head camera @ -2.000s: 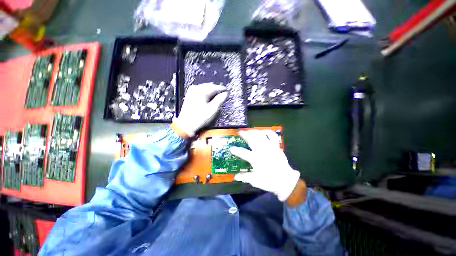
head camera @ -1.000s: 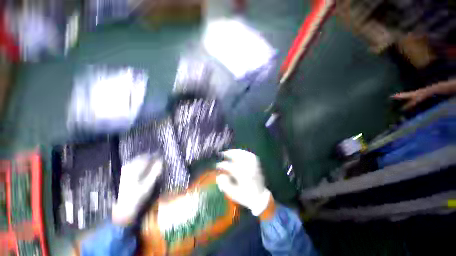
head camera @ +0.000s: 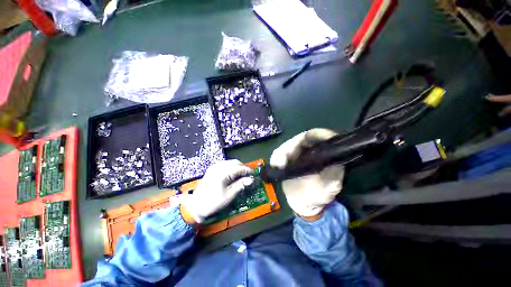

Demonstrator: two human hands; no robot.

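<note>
My right hand [head camera: 314,176], in a white glove, is closed around the black electric screwdriver [head camera: 347,147]. The tool lies almost level, its front end pointing left over the right end of the orange fixture [head camera: 120,220]. A green circuit board [head camera: 255,193] sits in that end of the fixture. My left hand [head camera: 220,189], also gloved, is over the board with thumb and forefinger together near the tool's front end. Whether it pinches a small part is too small to tell. The screwdriver's bit is hidden.
Three black trays of small silver parts stand behind the fixture, the middle one [head camera: 187,134] holding screws. A red foam mat [head camera: 78,224] with several boards is at left. Plastic bags [head camera: 147,75], a pen [head camera: 297,74] and a clipboard [head camera: 296,25] lie behind. A red post [head camera: 372,28] stands at back right.
My right hand has left the board and now holds the screwdriver, which was lying on the bench at right. My left hand has moved from the middle tray to over the board. The camera view has shifted.
</note>
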